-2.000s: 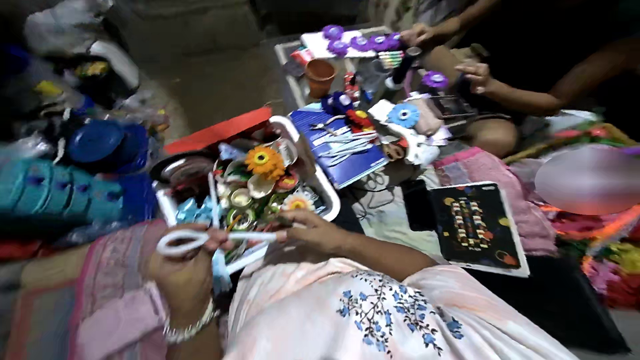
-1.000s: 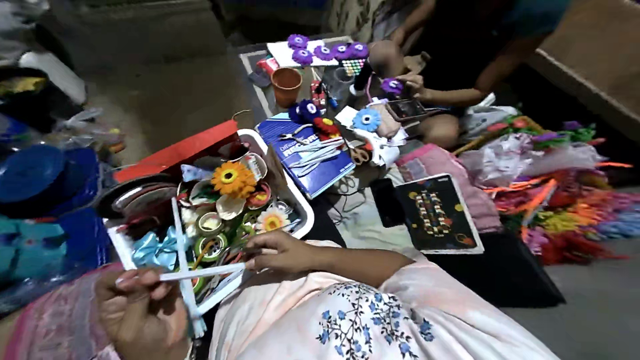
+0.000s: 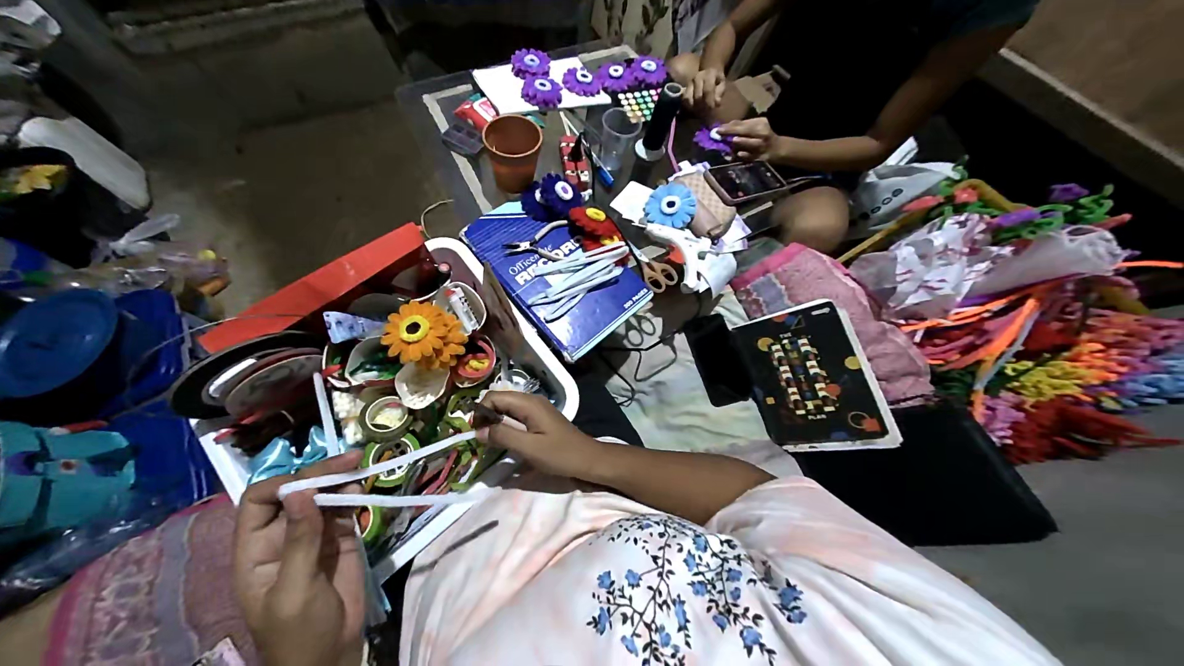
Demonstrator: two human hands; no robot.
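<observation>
White fuzzy pipe cleaners (image 3: 398,462) stretch between my two hands over the supply tray. My left hand (image 3: 301,555), palm up at lower left, pinches them between thumb and fingers at a bend. My right hand (image 3: 532,433) pinches the far end of one strand at the tray's near right edge, with a small dark thing at its fingertips that I cannot name. The white plastic tray (image 3: 555,370) holds ribbon and tape rolls, small cups and an orange flower (image 3: 425,335). More white pipe cleaners (image 3: 578,282) lie on a blue record book (image 3: 518,268) beyond it.
A low table (image 3: 435,102) bears purple flowers (image 3: 581,80), a terracotta-coloured pot (image 3: 512,153) and scissors (image 3: 660,276). Across it, a person's hand (image 3: 754,141) holds a purple flower. A phone (image 3: 717,361) and a black patterned board (image 3: 819,375) lie right, near colourful pipe cleaners (image 3: 1064,370).
Two seconds ago the white strand formed a loop at my left hand; now it shows as two spread lengths from a narrow bend. The view has shifted.
</observation>
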